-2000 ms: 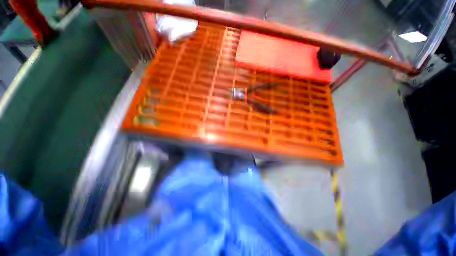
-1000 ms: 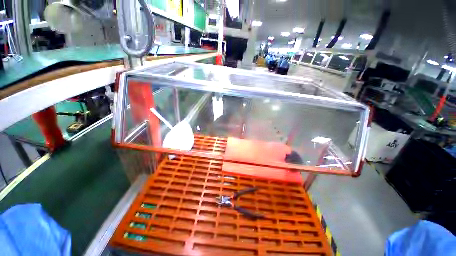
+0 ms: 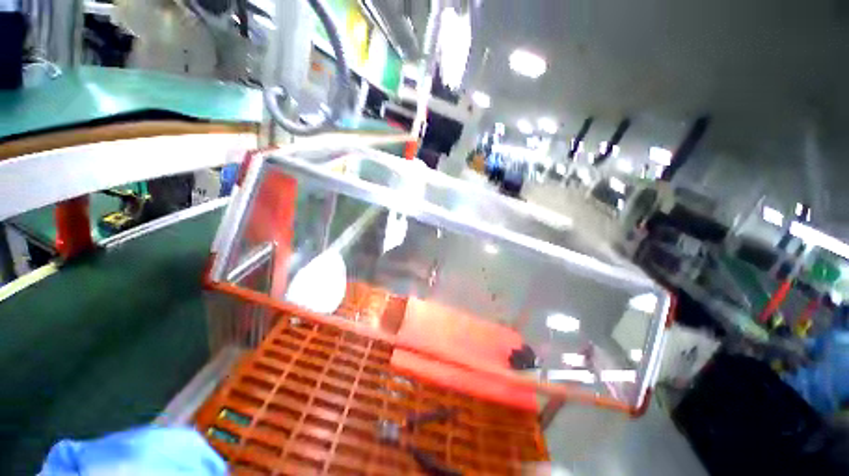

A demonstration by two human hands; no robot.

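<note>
The orange-red slotted tray [image 3: 312, 400] lies low in the picture, its near part cut off by the lower edge. The cutters [image 3: 391, 430] lie on it with dark handles spread to the right, blurred. Small green pieces [image 3: 233, 418] sit in slots at the tray's left edge. A solid red sheet [image 3: 456, 339] lies on the far right part of the tray, with a small black object [image 3: 523, 357] at its right. Neither of my hands is in view; only a blue sleeve shows at the bottom left.
A clear hood [image 3: 437, 209] with a silver frame and red lower edge stands over the tray's far part. A white item [image 3: 318, 282] is behind it. The green conveyor belt [image 3: 102, 325] runs at left. Black bags [image 3: 745, 409] and a blue-clothed person [image 3: 828, 367] are at right.
The view has risen from the tray, then tilted, so the hood slopes down to the right. The tray and cutters sit lower in the picture. The right sleeve has left the view.
</note>
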